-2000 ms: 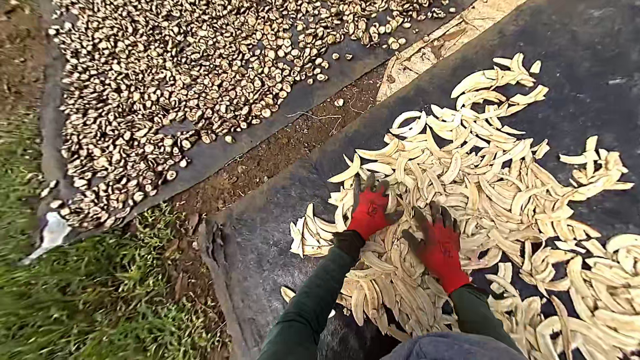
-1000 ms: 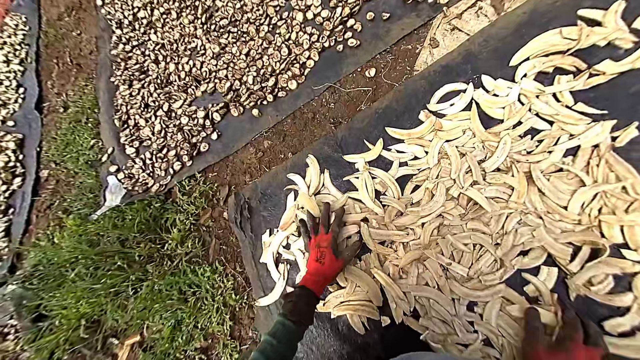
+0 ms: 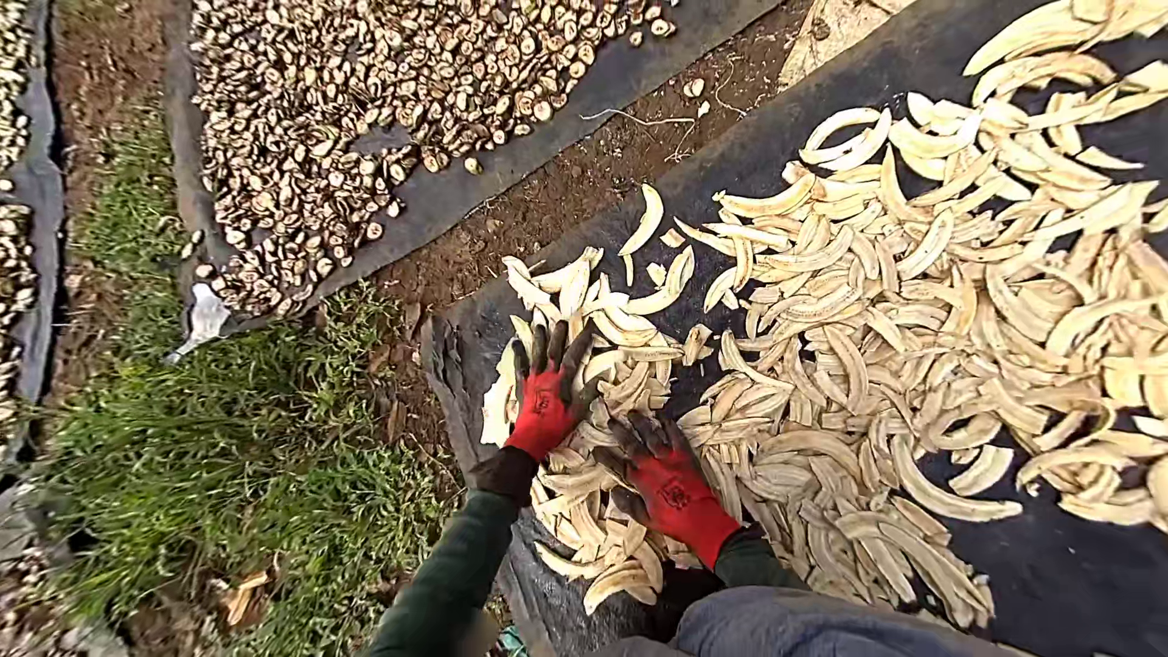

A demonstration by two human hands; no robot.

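Long, pale, curved dried slices, apparently banana or plantain (image 3: 821, 292), lie spread over a dark ground sheet (image 3: 1077, 584). My left hand (image 3: 549, 392), in a red glove with dark fingers, rests palm down with fingers apart on the slices near the sheet's left edge. Just to its lower right, my right hand (image 3: 666, 474) in a matching glove lies flat on the same layer, its fingers slightly spread. Neither hand shows a slice gripped, though the palms are hidden.
Small round dried slices (image 3: 401, 91) cover another dark sheet at the upper left, across a strip of bare soil (image 3: 529, 210). Grass (image 3: 246, 474) grows at the lower left. A third sheet (image 3: 41, 201) with pieces runs along the far left edge. My trousered legs (image 3: 803, 625) show at the bottom.
My right hand has moved left from the lower right to beside my left hand. Slices around my left hand are shifted, and dark sheet now shows between them and the main spread.
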